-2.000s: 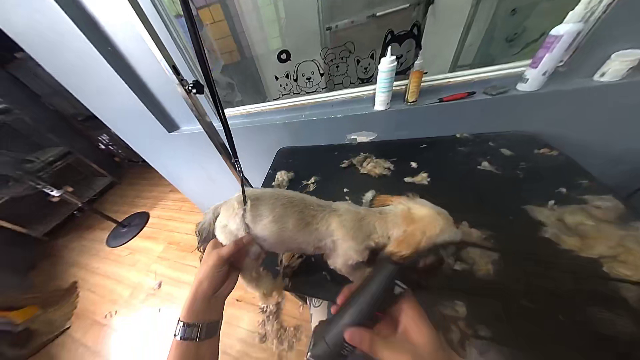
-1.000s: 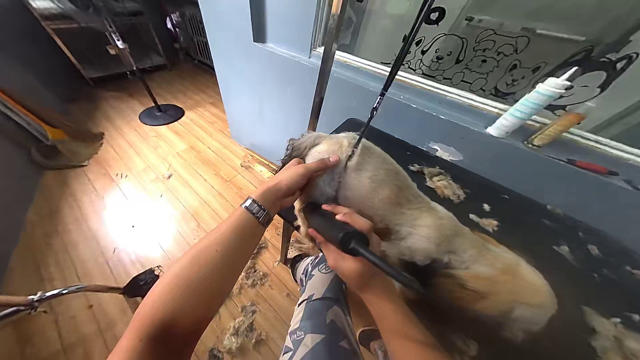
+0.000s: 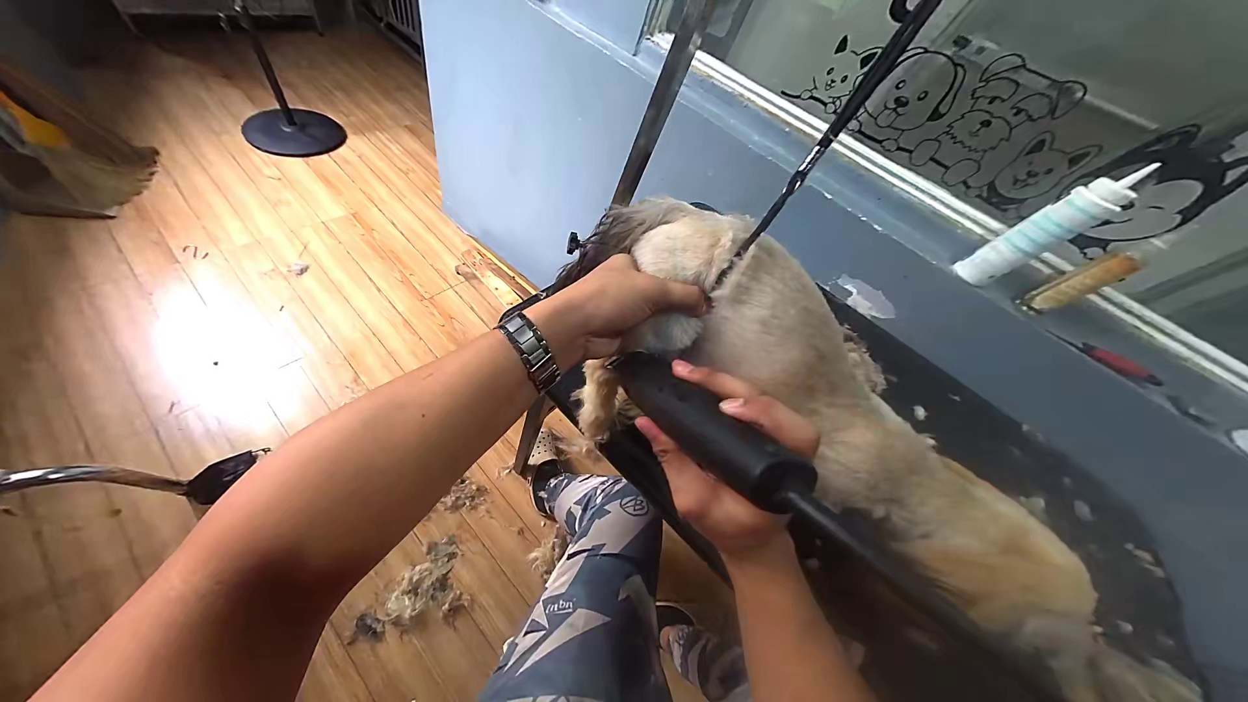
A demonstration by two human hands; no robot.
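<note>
A cream and tan dog [image 3: 780, 322] stands on a black grooming table [image 3: 1102, 507], its rear toward the table's left end. A black grooming loop [image 3: 780, 200] runs down to its hindquarters. My left hand [image 3: 624, 307], with a metal-band watch [image 3: 529, 351] on the wrist, grips the coat or skin at the hind end, thumb near the loop. My right hand [image 3: 726, 468] is closed around a black electric hair clipper [image 3: 712, 424] with a thick cord. The clipper's front end lies just below my left hand, against the dog's hind leg; its blade is mostly hidden.
Along the wall ledge lie a striped nozzle bottle [image 3: 1053, 229], an amber bottle [image 3: 1082, 283] and a red-handled tool [image 3: 1116, 363]. A metal post [image 3: 663, 102] rises behind the dog. Cut hair [image 3: 424, 585] lies on the floor, near a round black stand base [image 3: 292, 132].
Both hands have come together at the dog's hindquarters; two seconds ago the clipper was by its front end. Since a second ago my left thumb has moved closer to the loop. The view has swung and come nearer.
</note>
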